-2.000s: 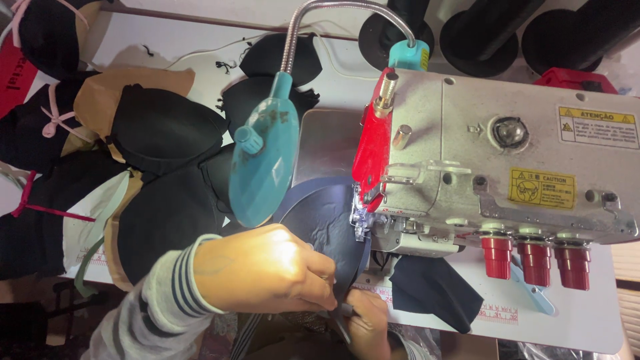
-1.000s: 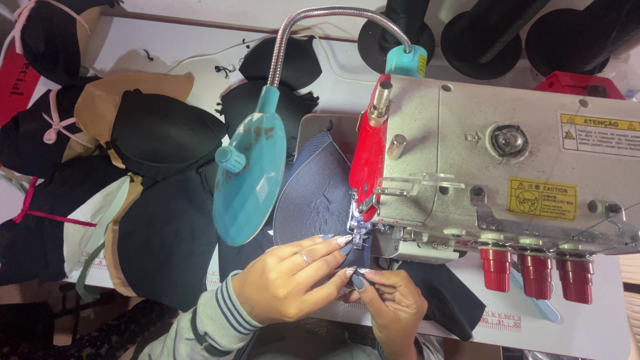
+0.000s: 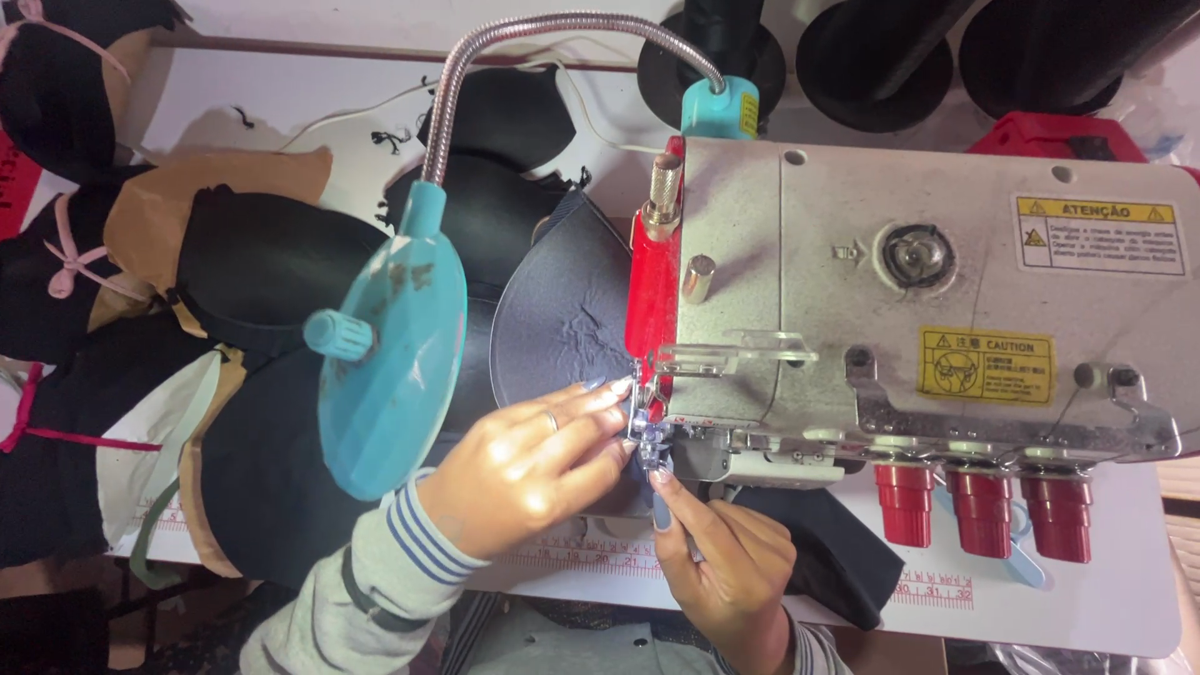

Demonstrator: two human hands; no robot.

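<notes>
A dark padded bra cup (image 3: 562, 319) lies beside the presser foot (image 3: 649, 436) of an overlock sewing machine (image 3: 844, 244). My left hand (image 3: 534, 459) has its fingertips at the cup's lower edge, just left of the foot; what they pinch is partly hidden. My right hand (image 3: 727, 562) is just below the foot, thumb and index finger together at the front of it, seemingly on a bit of dark fabric. The teal lamp head (image 3: 398, 366) hangs above and left of my left hand.
Black and beige bra cups (image 3: 272, 262) are piled at the left. Black fabric (image 3: 830, 548) lies under the machine's red tension knobs (image 3: 980, 511). Black thread cones (image 3: 872, 66) stand behind. A measuring tape print (image 3: 581, 561) runs along the table's front edge.
Both hands have moved up to the presser foot from lower down. The bra cup's top has come up beside the machine's red cover.
</notes>
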